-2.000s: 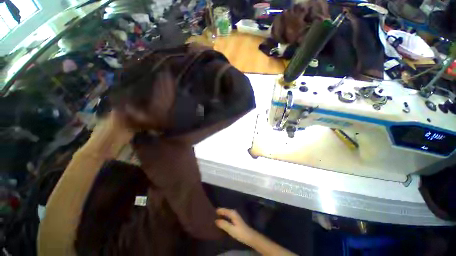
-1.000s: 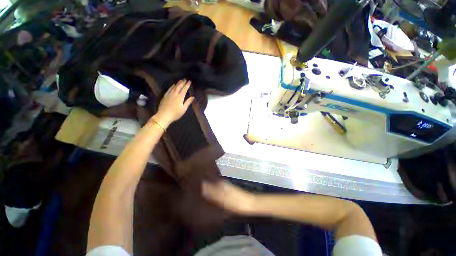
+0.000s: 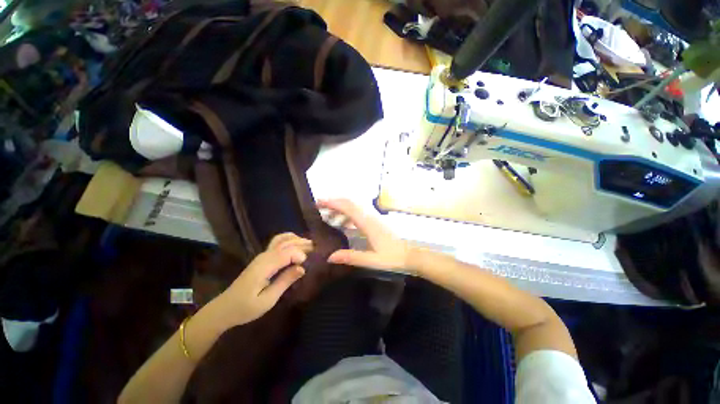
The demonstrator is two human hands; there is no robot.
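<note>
A large dark brown and black garment (image 3: 272,177) lies heaped left of the sewing machine and hangs over the table's front edge. My left hand (image 3: 268,276) is at the front edge, with fingertips pinched on the brown cloth. My right hand (image 3: 369,243) is just right of it, fingers and thumb apart, beside the cloth's right edge; whether its fingertips touch the cloth is hard to tell. The white sewing machine (image 3: 553,158) with a blue stripe stands to the right, with no cloth under its needle area.
Yellow and black snips (image 3: 515,178) lie under the machine arm. A thick dark tube (image 3: 493,39) rises over the head. A printed ruler strip (image 3: 537,272) runs along the front edge. Dark cloth (image 3: 659,264) lies at the right, and more heaps lie at the left. A white basket (image 3: 616,41) is behind.
The garment was swung left and laid on the table. My left hand has since moved from its top down to the front edge. My right hand has risen beside it, fingers now spread.
</note>
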